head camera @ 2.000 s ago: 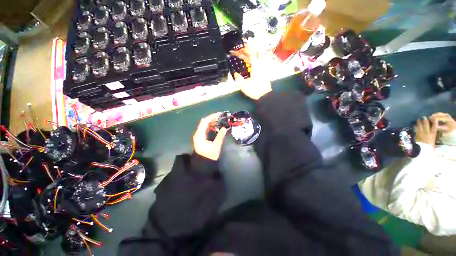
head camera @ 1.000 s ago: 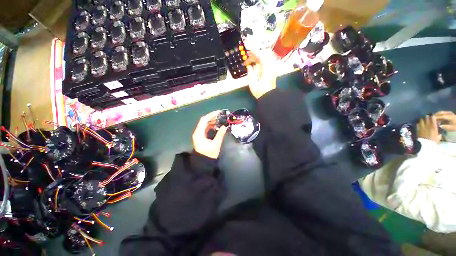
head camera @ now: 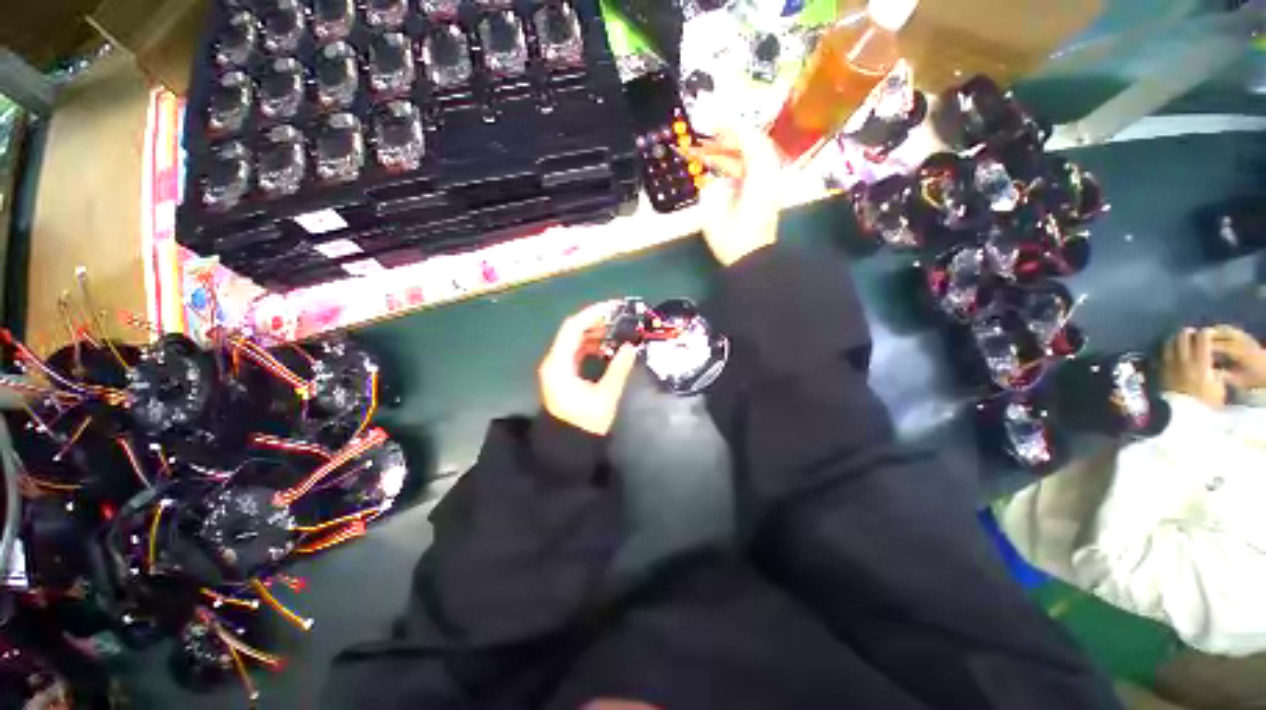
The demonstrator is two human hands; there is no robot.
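Note:
My left hand holds a small dark lens module in its fingertips, just left of a round black camera housing. The housing's open, shiny inside faces up, and thin red wires run between the module and it. My right hand reaches to a flat black calculator-like device with orange round keys, beside the trays. Its fingertips are at the right edge of the keys and it grips nothing that I can see.
Stacked black parts trays stand behind at left. Wired housings with coloured leads crowd the left. Part-built units cluster at right, near another person's hands. A drink bottle stands behind my right hand.
My right hand has shifted slightly right along the orange-keyed device, which was partly hidden two seconds ago. My left hand keeps its hold on the module beside the housing.

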